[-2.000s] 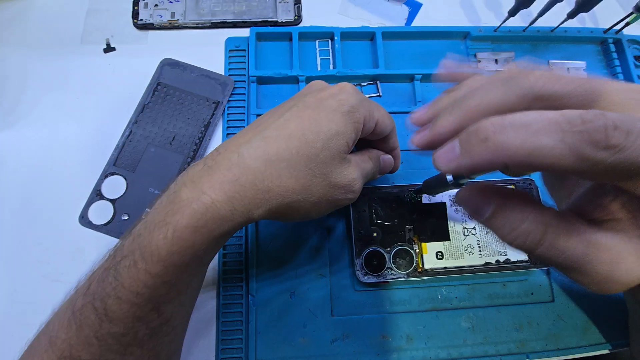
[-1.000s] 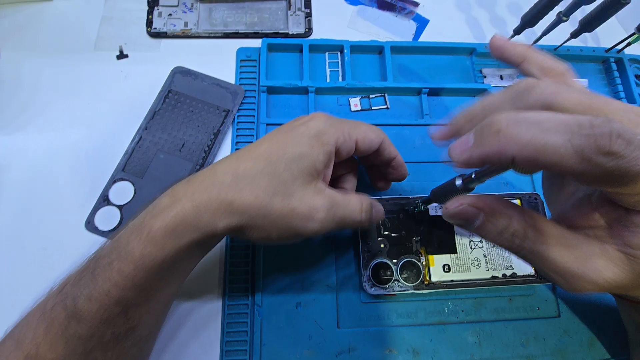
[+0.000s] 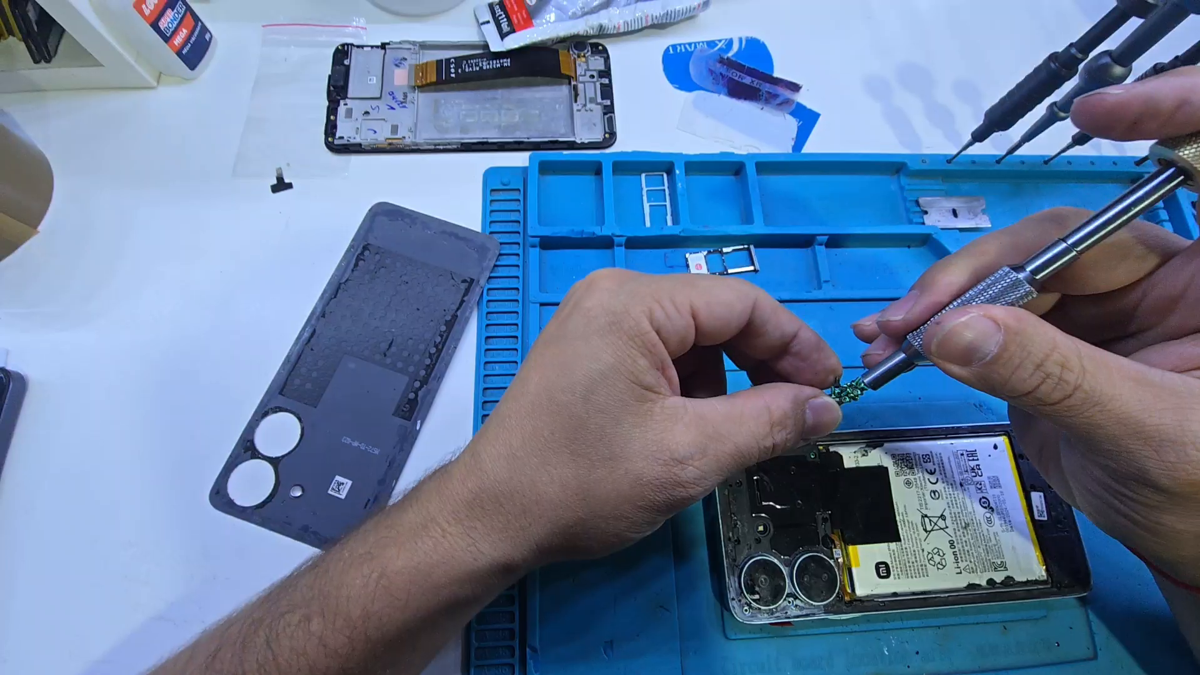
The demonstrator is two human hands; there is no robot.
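Note:
My right hand (image 3: 1050, 347) holds a metal precision screwdriver (image 3: 994, 291) with a knurled shaft, tilted down to the left. At its tip is a cluster of small greenish screws (image 3: 847, 392), which my left hand (image 3: 647, 403) touches with thumb and index fingertips. Both hands are above the top edge of an opened smartphone (image 3: 778, 506) lying on the blue silicone mat (image 3: 600, 600). The phone shows its white battery (image 3: 966, 534), black film and two camera rings. My left hand's other fingers are curled and partly hidden.
A grey phone back cover (image 3: 375, 375) lies left of the mat. Behind are a phone frame (image 3: 506, 108) with a flex cable, a glue bottle (image 3: 178, 37) and plastic film (image 3: 750, 84). The mat's trays hold SIM trays (image 3: 736, 261) and a metal blade (image 3: 954, 213). More screwdrivers (image 3: 1022, 94) stand at upper right.
The screwdriver's tip, earlier down at the phone, is now raised off it, at my left fingertips. Small greenish screws now show there.

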